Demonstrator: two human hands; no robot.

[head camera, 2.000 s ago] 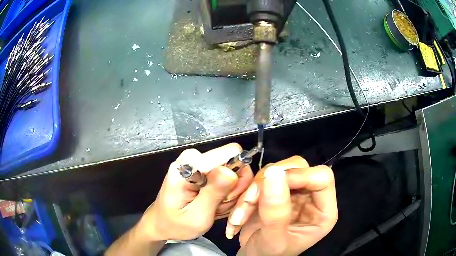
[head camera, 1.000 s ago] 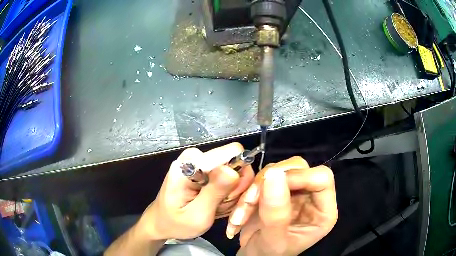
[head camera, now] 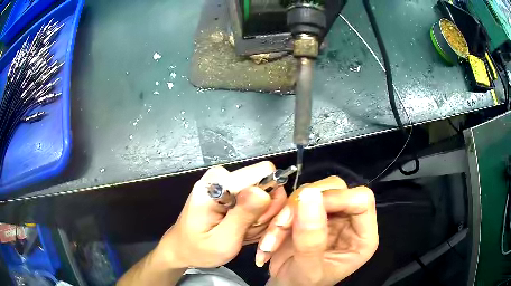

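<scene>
My left hand holds silver-and-black plug connectors. One connector is pinched between thumb and forefinger, its silver end just left of the iron's tip. Another connector sticks out between my fingers further left. My right hand pinches a thin silvery solder wire, whose end points up near the iron's tip. The soldering iron points down toward me over the bench edge. Whether its tip touches the connector or the solder, I cannot tell. Cables below my left hand are hidden.
A blue tray at the left holds black cables with silver ends. A crusted stand base lies under the iron. A thick black cord crosses the bench. A tin of golden wire wool and a yellow block are at the right.
The iron and bench have shifted slightly right and down in view. The silver end of the connector now sits a little left of the iron's tip. Both hands keep their grips.
</scene>
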